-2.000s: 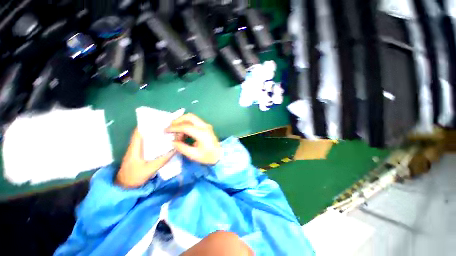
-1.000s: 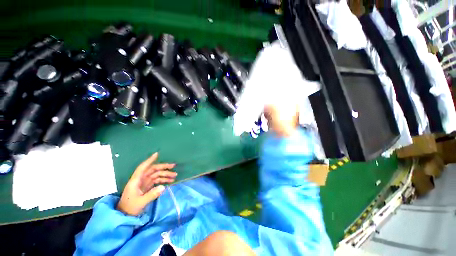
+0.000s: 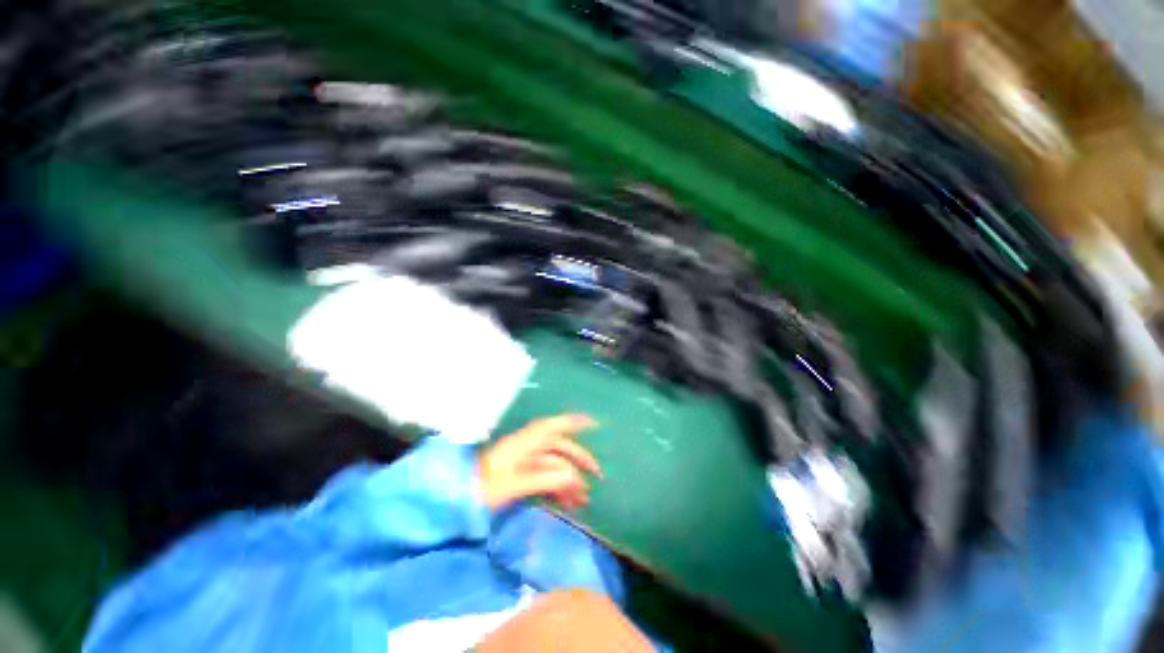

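Observation:
The frame is strongly motion-blurred. My left hand is at the bench's front edge, palm partly turned, fingers loosely apart, with nothing seen in it. A flat stack of white sheets lies on the green bench, up and left of that hand. Many black lens barrels lie heaped behind the stack. A small pile of white discs lies to the right of the barrels. My right hand cannot be made out; only a blurred blue sleeve shows at the lower right.
Dark trays with whitish strips stand at the right, partly behind the blue sleeve. Brown carton shapes are at the upper right. A white item and blurred dark things lie beyond the green strip at the back.
The view has swung and tilted. The white wipe once in my hands is no longer seen. My right hand, last blurred beside the trays, has gone from sight. My left hand stays empty.

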